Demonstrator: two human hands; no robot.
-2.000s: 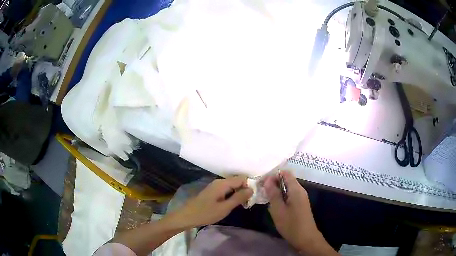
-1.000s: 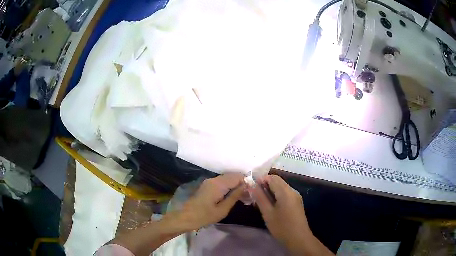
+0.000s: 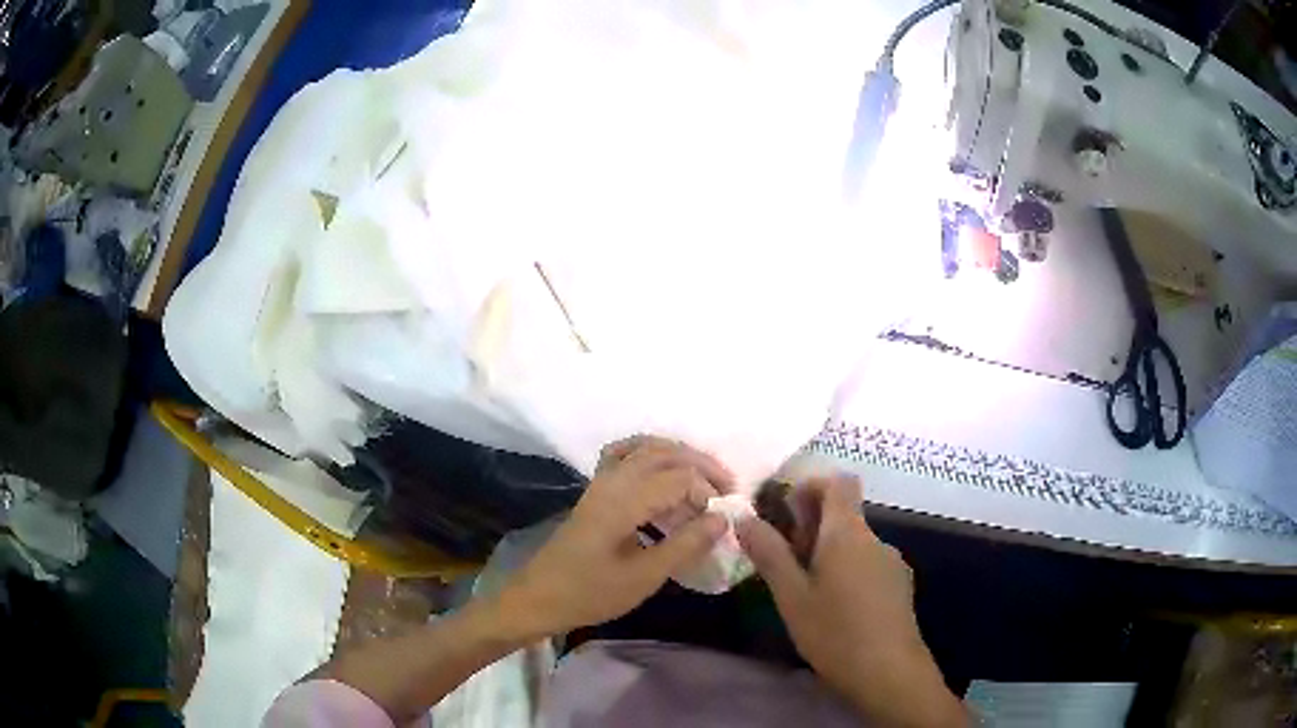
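White fabric [image 3: 612,171] lies heaped over the table, much of it washed out by the lamp. Its near edge hangs at the table's front edge, where both hands hold a small bunched part of it [image 3: 716,558]. My left hand [image 3: 633,526] grips this bunch between thumb and fingers. My right hand [image 3: 839,569] pinches the same bunch from the right, close to the left hand. A dark shape shows between the right fingers; I cannot tell what it is.
The sewing machine [image 3: 1067,114] stands at the right, its needle area brightly lit. Black scissors [image 3: 1146,356] lie beside a tan card [image 3: 1173,259]. A printed paper [image 3: 1259,420] is at the far right. A yellow frame [image 3: 270,505] and a white strip [image 3: 263,612] are at the lower left.
My left hand has moved up and spread over the cloth edge. The bunched part has turned and shows larger below the fingers. The view has shifted slightly.
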